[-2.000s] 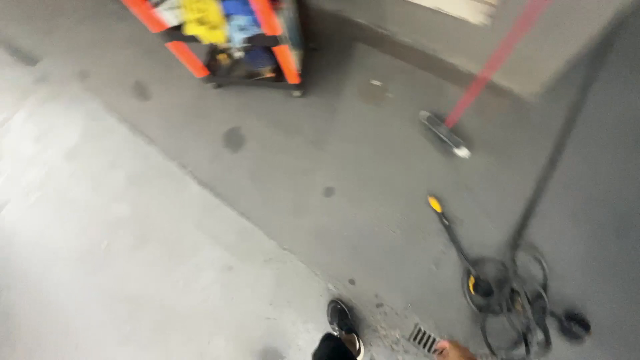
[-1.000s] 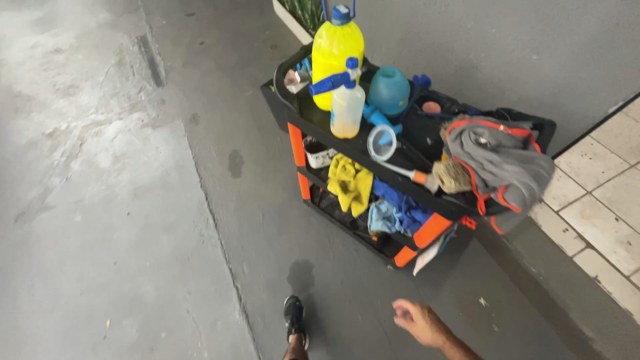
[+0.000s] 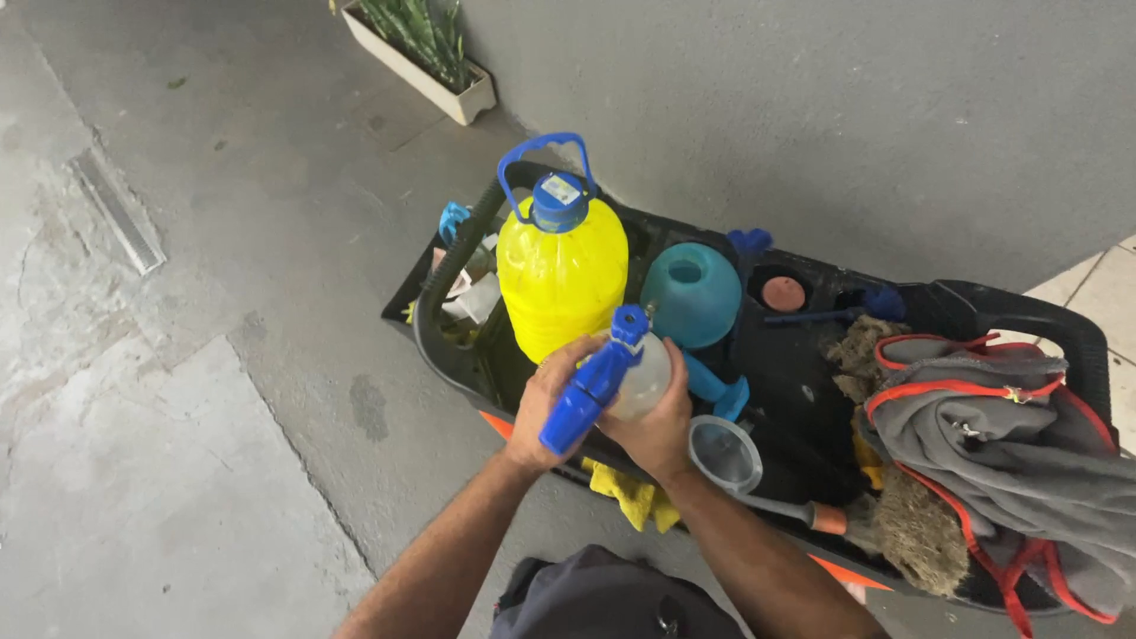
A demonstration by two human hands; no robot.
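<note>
Both of my hands grip a translucent plastic spray bottle [image 3: 646,382] with a blue trigger head, over the near edge of a black utility cart [image 3: 790,390]. My left hand [image 3: 552,404] is on its left side by the blue head, and my right hand [image 3: 658,426] wraps the body from the right. Just behind stands a large jug of yellow liquid [image 3: 561,275] with a blue cap and handle. A round teal container [image 3: 692,293] is right of the jug. A clear plastic cup [image 3: 726,453] lies close to my right hand.
Grey cloths with red edging [image 3: 985,435] drape over the cart's right end, beside a brown fuzzy mitt or pad [image 3: 919,532] and a brush [image 3: 830,517]. A yellow cloth [image 3: 630,493] hangs below. Behind are a grey wall [image 3: 799,115] and a planter [image 3: 426,67]; a floor drain [image 3: 115,211] lies left.
The spray bottle stood on the cart one second ago; now both hands are around it. My right hand was then apart from the cart's contents. The view has come closer to the cart.
</note>
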